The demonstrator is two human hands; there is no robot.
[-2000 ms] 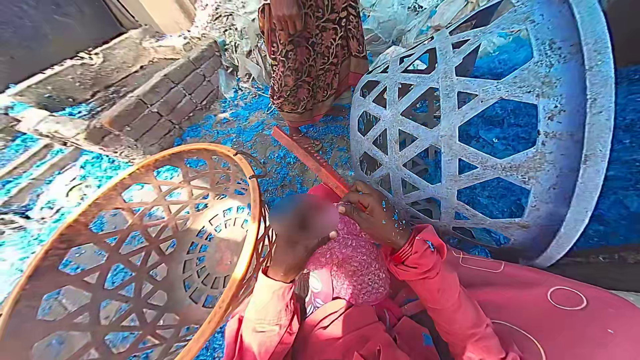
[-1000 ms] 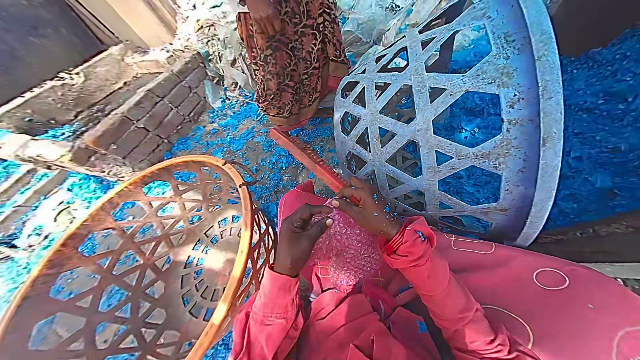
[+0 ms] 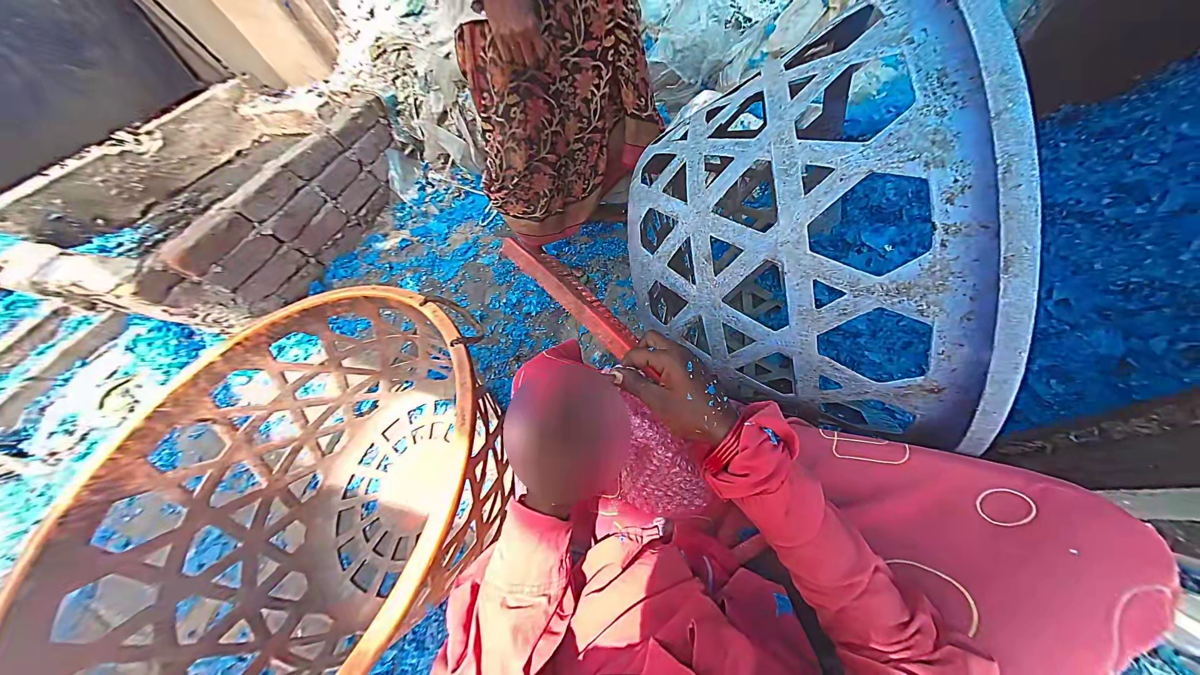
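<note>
My right hand (image 3: 680,386) is closed around the lower end of a long red plastic strip (image 3: 574,298), which slants up and to the left. Its surface looks ridged or toothed along part of the length. Beside it, on the left, is my left hand (image 3: 562,441), blurred, so its fingers cannot be made out. Between and below the hands lies a pink textured cloth (image 3: 664,464) over my lap. Blue flakes cling to my right hand and sleeve.
An orange-brown lattice basket (image 3: 464,403) leans at the left; a large blue-grey lattice basket (image 3: 1017,234) lies tipped at the right. A person in a patterned garment (image 3: 562,112) stands ahead. Blue flakes (image 3: 450,244) cover the ground near a low brick wall (image 3: 281,206).
One second ago my left hand showed clearly near the right hand, fingers bent; now it is blurred and slightly lower. The red strip stays in my right hand.
</note>
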